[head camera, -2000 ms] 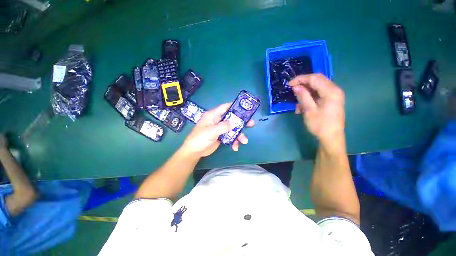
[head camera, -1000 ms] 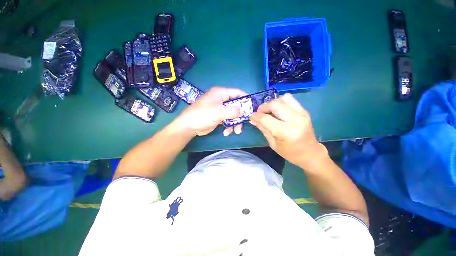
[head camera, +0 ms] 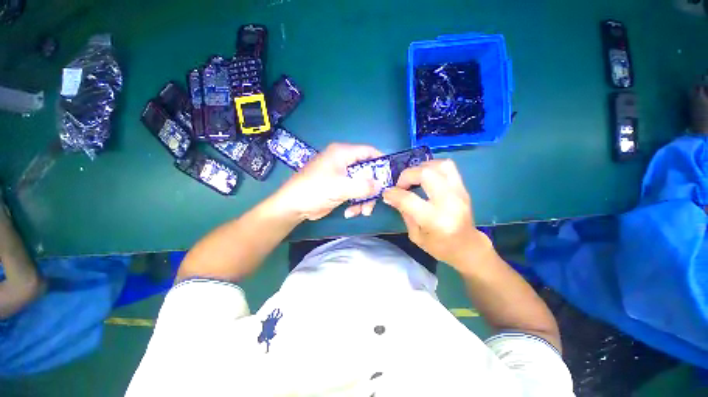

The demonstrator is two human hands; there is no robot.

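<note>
A part-built phone [head camera: 374,174], black with a silvery-white board area, lies tilted in my left hand [head camera: 330,183], thumb on its open side. My right hand [head camera: 439,203] has its fingertips at the phone's near long edge. A small part between those fingertips cannot be made out. The blue parts bin [head camera: 504,97] stands beyond my right hand, with small black parts [head camera: 454,101] heaped inside.
Waiting phones [head camera: 206,169] lie in a cluster left of my hands, with a yellow-framed phone [head camera: 252,114] among them. Bagged parts [head camera: 89,105] lie far left. Two neighbour's phones [head camera: 619,62] lie at right. People in blue smocks [head camera: 668,240] sit on both sides.
My right hand has come from the bin to the phone. The phone has turned to lie more sideways. The third phone at far right is gone from view.
</note>
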